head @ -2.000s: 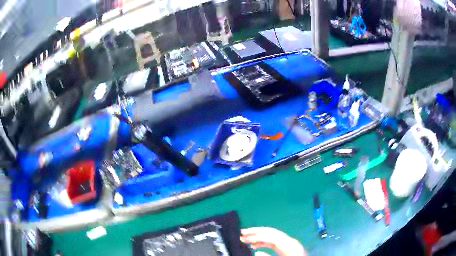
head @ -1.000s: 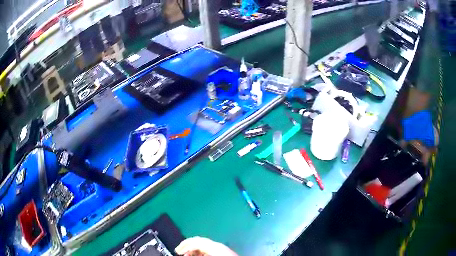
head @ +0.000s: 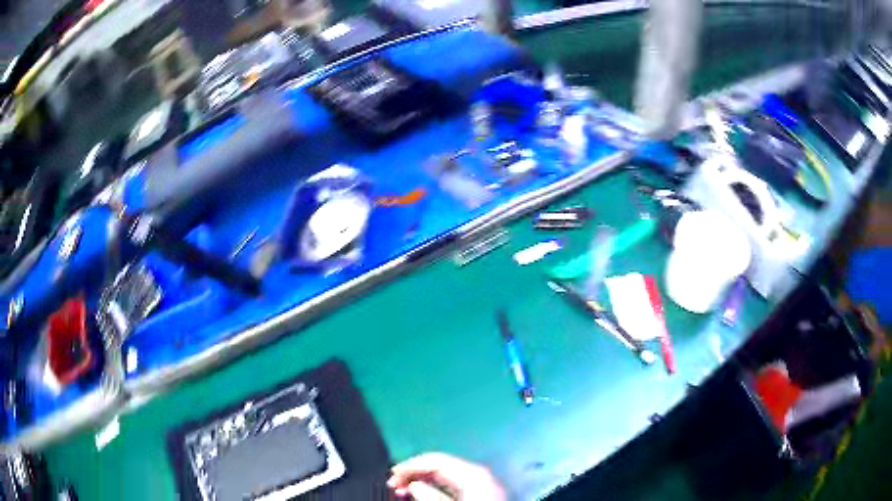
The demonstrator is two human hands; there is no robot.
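An opened tablet (head: 269, 455), silver-edged with a dark grey block in its middle and circuitry along its upper edge, lies on a black mat (head: 364, 431) at the lower left. My right hand (head: 445, 478) is at the bottom edge, just right of the mat, partly cut off. Its fingers are curled; blur hides whether anything is between them. My left hand is not in view. A slim blue-black screwdriver or pen (head: 515, 360) lies alone on the green bench.
A blue mat (head: 391, 230) behind carries a tray with a white ring (head: 335, 227), bottles and a dark device. On the right are a red stick (head: 660, 323), white paper (head: 634, 305), a long thin tool (head: 602, 321) and a white tub (head: 706, 262). A red tray (head: 68, 341) is far left.
The view has swung right, then partly back left and down, so more of the opened tablet shows than a second ago. My right hand stays beside its mat.
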